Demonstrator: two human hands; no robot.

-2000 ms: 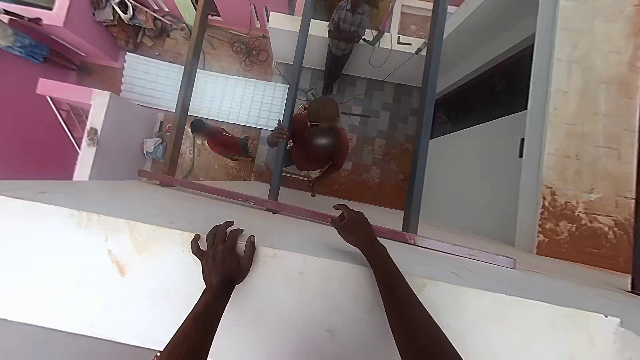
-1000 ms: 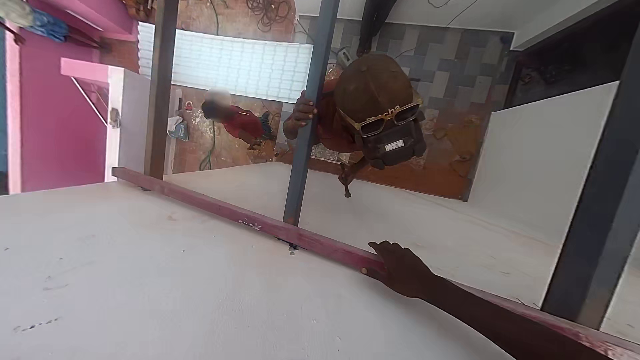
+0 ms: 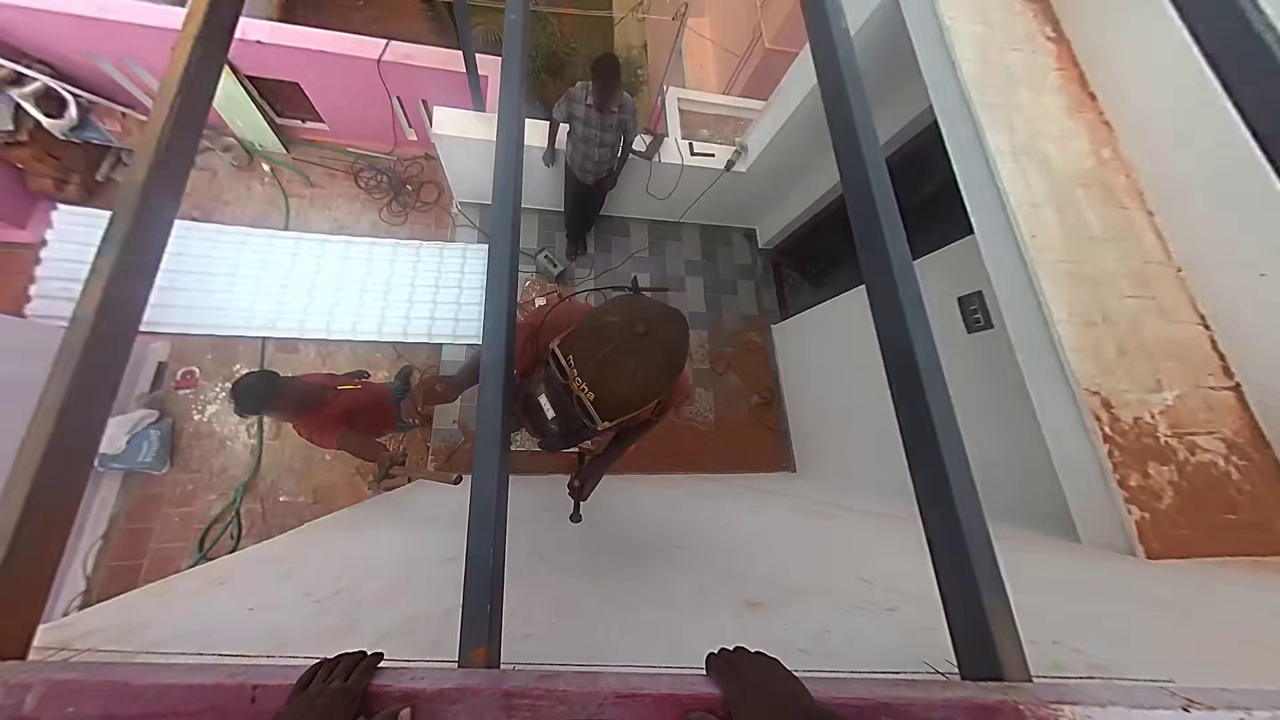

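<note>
Both my hands rest on a pink-painted bar (image 3: 560,692) that crosses the bottom of the view. My left hand (image 3: 335,688) lies over its edge left of the middle metal beam (image 3: 490,400); my right hand (image 3: 760,685) lies on it between that beam and the right metal beam (image 3: 905,380). The fingers of both curl over the bar, and the thumbs and palms are partly hidden at the frame's edge. Directly below, a co-worker in a brown cap (image 3: 630,350) holds a hammer-like tool (image 3: 576,505) near the white wall.
A left metal beam (image 3: 115,290) slopes down to the bar. Far below are a white corrugated sheet (image 3: 320,285), a person in red (image 3: 335,410), a person in a checked shirt (image 3: 598,130), a green hose (image 3: 240,500) and coiled cable (image 3: 398,188). Stained masonry (image 3: 1150,300) stands right.
My left hand, not visible one second ago, now shows on the bar. The view has shifted. The co-worker's hand, on the middle beam one second ago, now appears left of it.
</note>
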